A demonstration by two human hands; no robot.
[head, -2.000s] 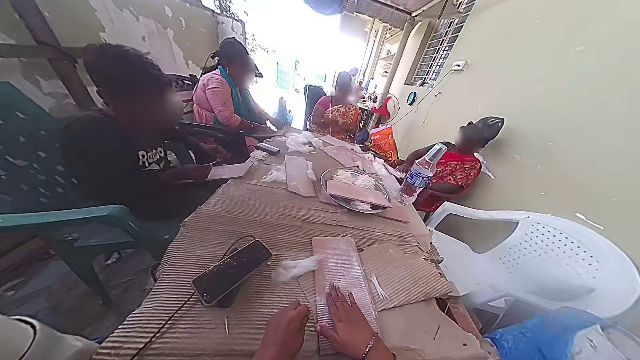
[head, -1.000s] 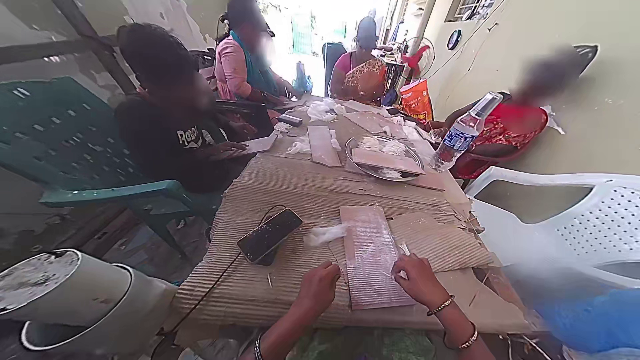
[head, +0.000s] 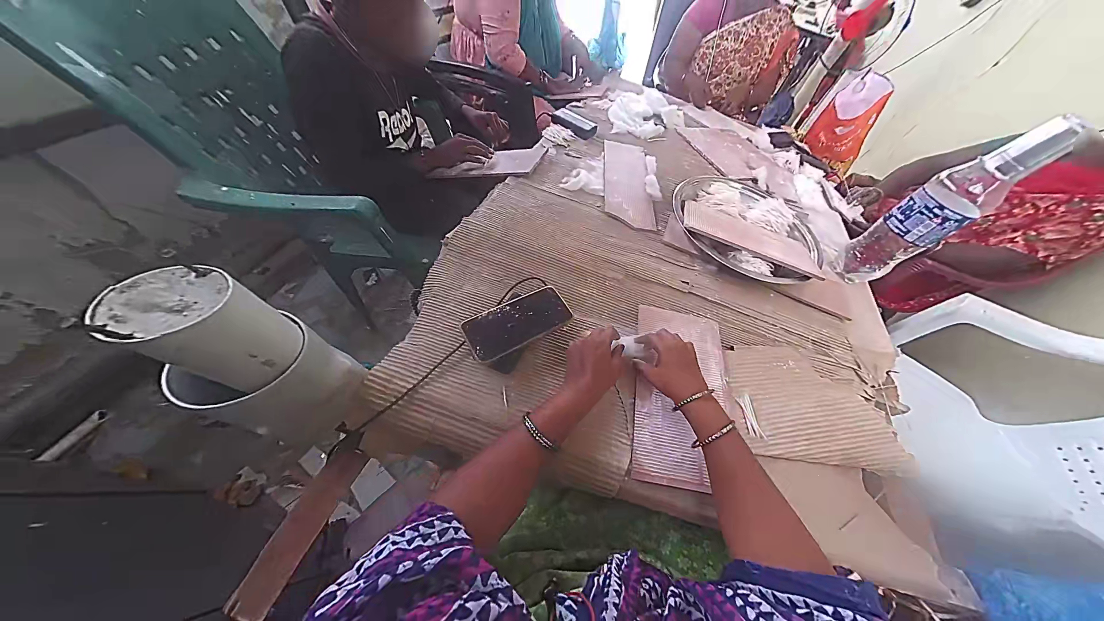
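My left hand [head: 592,362] and my right hand [head: 673,366] meet over the top of a pale ribbed board [head: 677,431], both pinching a tuft of white cotton-like fibre [head: 634,348] between them. Several thin white sticks or wicks [head: 749,417] lie on the corrugated cardboard just right of the board. To the left of my hands a smartphone [head: 517,324] rests tilted, with a cable running from it. Farther up, a round metal tray [head: 681,216] holds piles of thin white wicks [head: 759,211] and another board [head: 750,241].
Corrugated cardboard [head: 509,250] covers the table. A clear plastic bottle [head: 931,211] leans at the right, beside a white plastic chair [head: 975,328]. White buckets [head: 250,345] and a green chair [head: 285,200] are on the left. Several people sit around the table; one person's hand [head: 461,151] rests on a board.
My hands have come together and moved up the board; the white fibre that lay at its left is now between my fingers. The view has tilted downward.
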